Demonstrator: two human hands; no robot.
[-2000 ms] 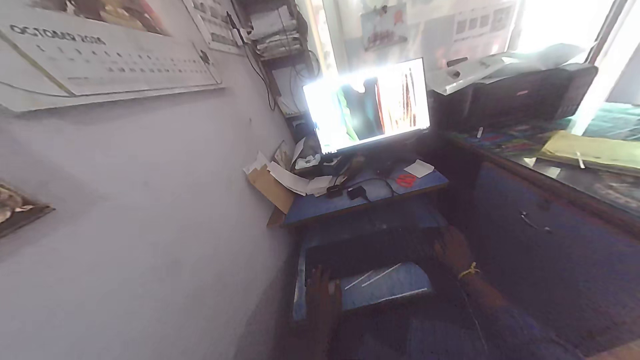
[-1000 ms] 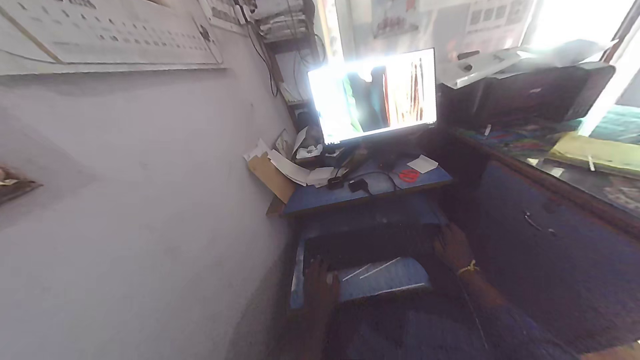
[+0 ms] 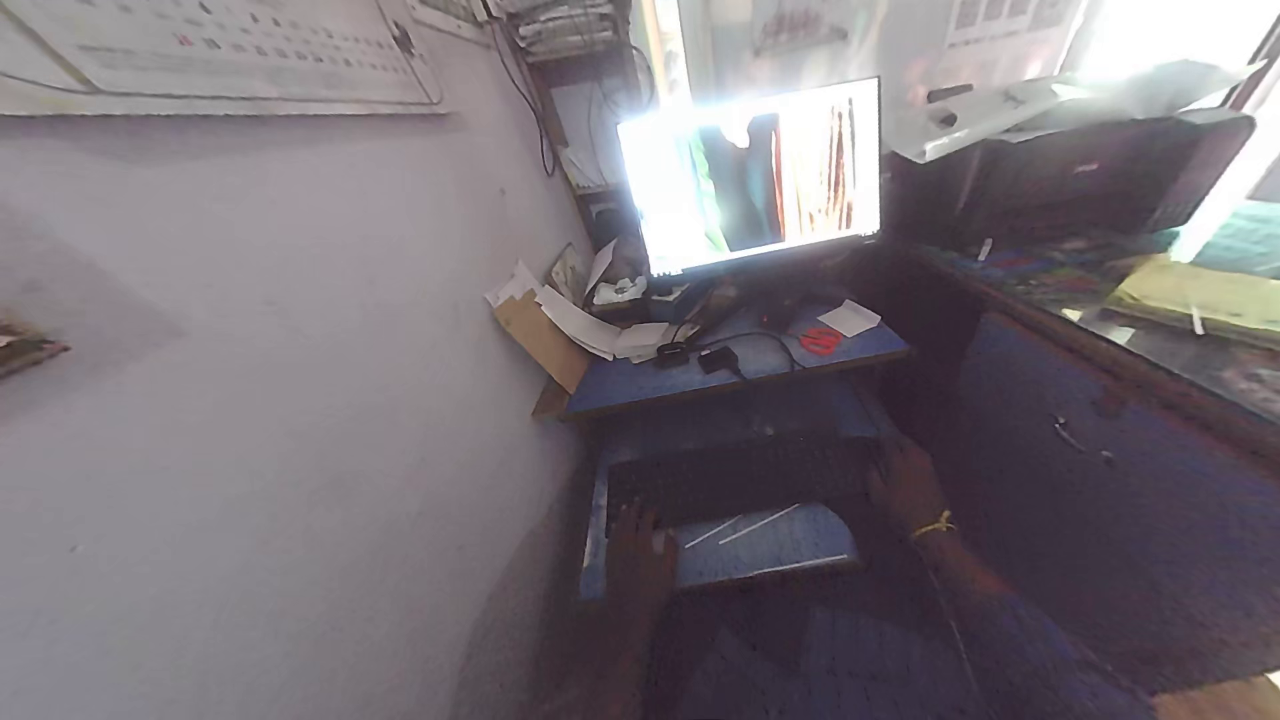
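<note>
A dark computer keyboard point(image 3: 740, 480) lies on a blue pull-out tray point(image 3: 770, 545) below the desk. My left hand point(image 3: 642, 550) rests at the keyboard's lower left end, fingers spread over the keys. At the keyboard's right end is my right hand point(image 3: 905, 485), with a yellow thread around the wrist; shadow hides what lies under its fingers, so I cannot tell whether it holds anything. Above the desk a lit monitor point(image 3: 755, 180) shows a bright picture with coloured vertical shapes.
The blue desk top point(image 3: 640, 385) bears black cable connectors point(image 3: 718, 360), a red object point(image 3: 820, 341), a white paper point(image 3: 849, 318) and leaning papers with brown card point(image 3: 540, 340). A wall stands close on the left. A black printer point(image 3: 1080, 175) sits on the right counter.
Both hands stay at the two ends of the keyboard. The view has shifted slightly.
</note>
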